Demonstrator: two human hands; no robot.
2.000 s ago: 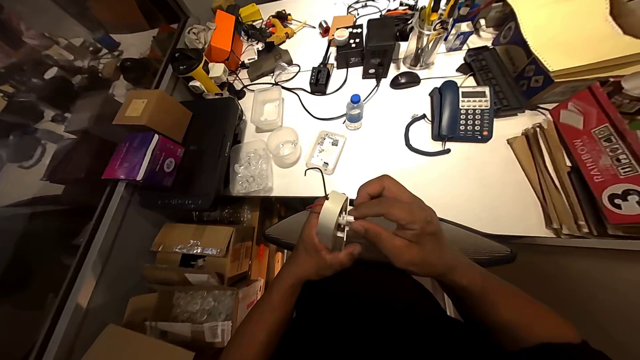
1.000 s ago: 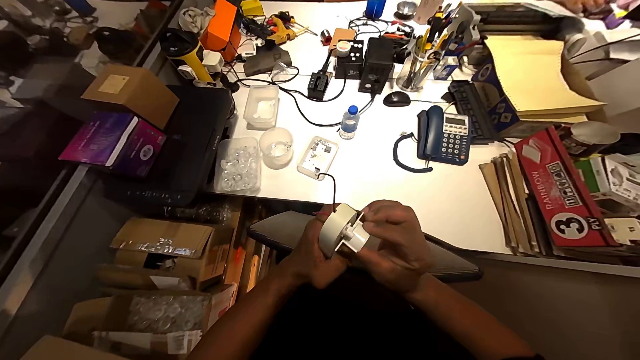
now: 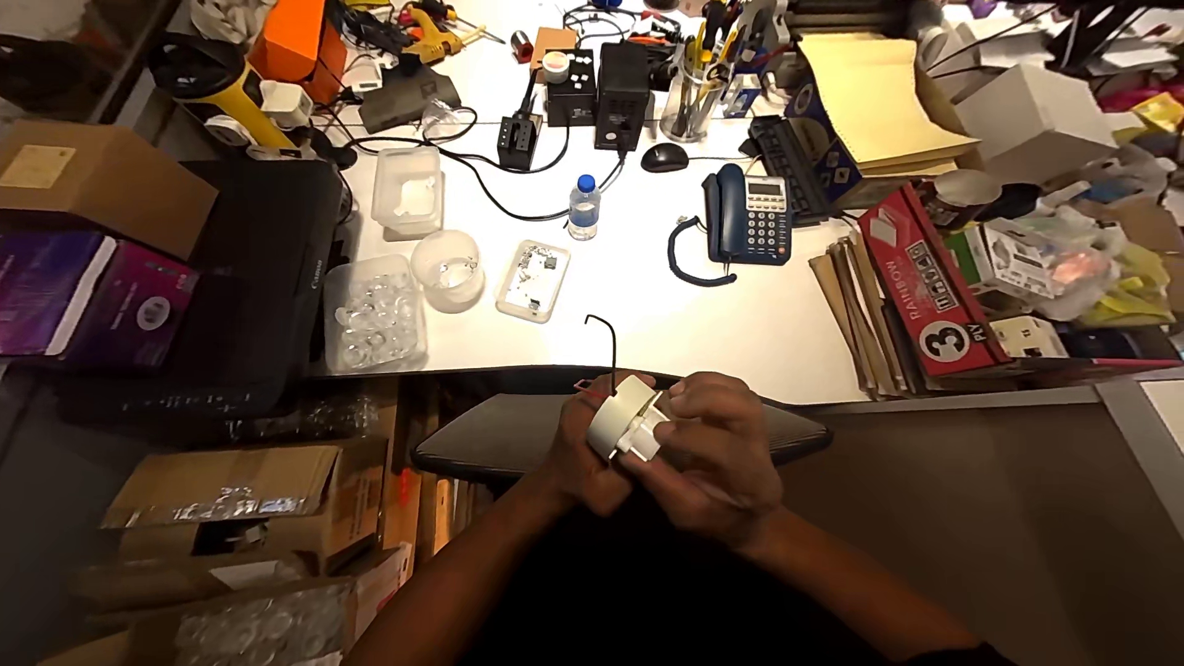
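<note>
A round white plastic housing (image 3: pixel 622 414) with a white inner part (image 3: pixel 645 436) projecting from its right side is held between my two hands, in front of the desk. My left hand (image 3: pixel 590 455) grips the housing from the left and below. My right hand (image 3: pixel 717 453) has its fingertips on the projecting white part. A black wire (image 3: pixel 611 351) with a bent end rises from the housing, and a short red wire (image 3: pixel 586 388) sticks out near my left fingers. How the parts join is hidden by my fingers.
On the white desk stand a tray of small parts (image 3: pixel 534 281), a round tub (image 3: pixel 448 270), a container of clear plastic pieces (image 3: pixel 375 314), a water bottle (image 3: pixel 584 208) and a blue corded telephone (image 3: pixel 749 217). A chair (image 3: pixel 499 435) is under my hands; cardboard boxes (image 3: pixel 231 490) lie lower left.
Both hands have kept hold of the housing, which has turned so that its projecting white part shows more than two seconds ago. The view has shifted somewhat.
</note>
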